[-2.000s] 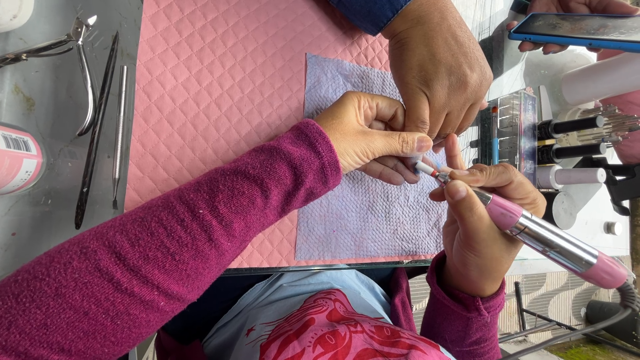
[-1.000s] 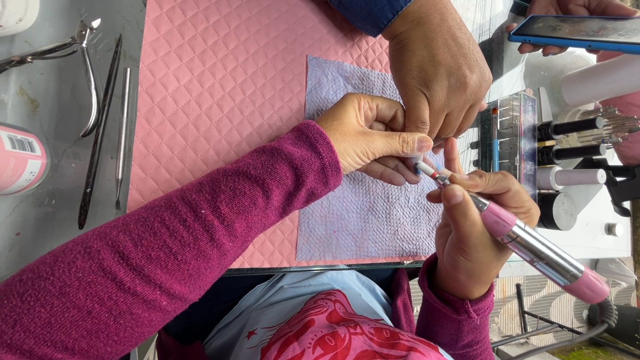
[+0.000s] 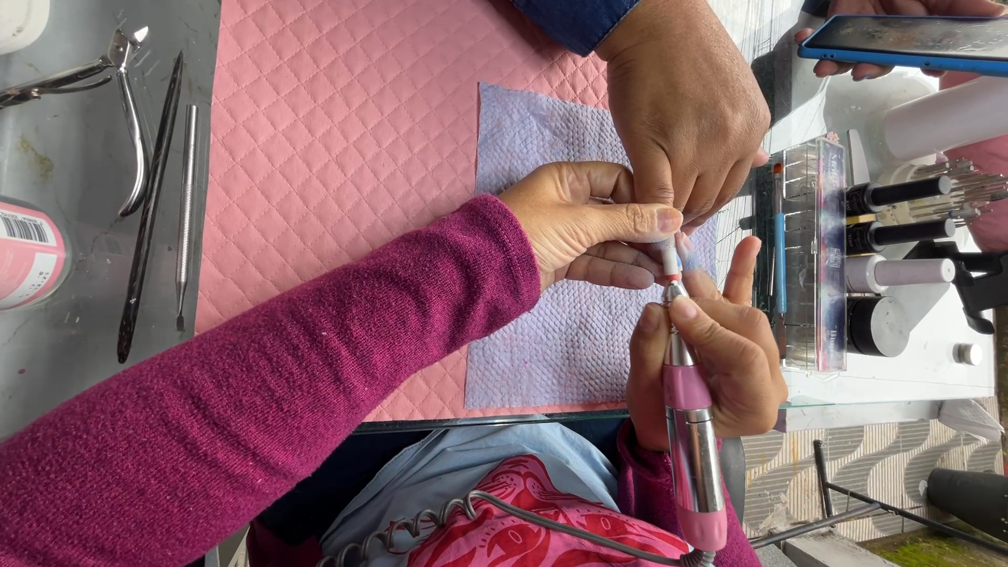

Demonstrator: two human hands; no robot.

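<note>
My left hand [image 3: 591,224], in a magenta sleeve, grips a finger of another person's hand [image 3: 685,118], which reaches in from the top in a denim cuff. My right hand [image 3: 717,358] is closed around a pink and silver electric nail drill [image 3: 693,441], its handle pointing down toward my lap. The drill's white bit [image 3: 670,258] is at the held fingertip, just below my left thumb; the exact contact is hidden. Beneath the hands lies a textured lilac paper towel [image 3: 551,339] on a pink quilted mat [image 3: 339,126].
On the left are cuticle nippers [image 3: 122,55], a dark slim tool [image 3: 150,213], a metal cuticle pusher [image 3: 186,213] and a pink-labelled container [image 3: 31,252]. To the right stand a clear case [image 3: 807,260], several bottles [image 3: 902,272] and drill bits [image 3: 969,185]. Another hand holds a phone [image 3: 913,39].
The drill has swung from slanting down-right to nearly upright in view, and my right hand has turned with it. Its coiled cord now crosses my lap. My left hand keeps its hold.
</note>
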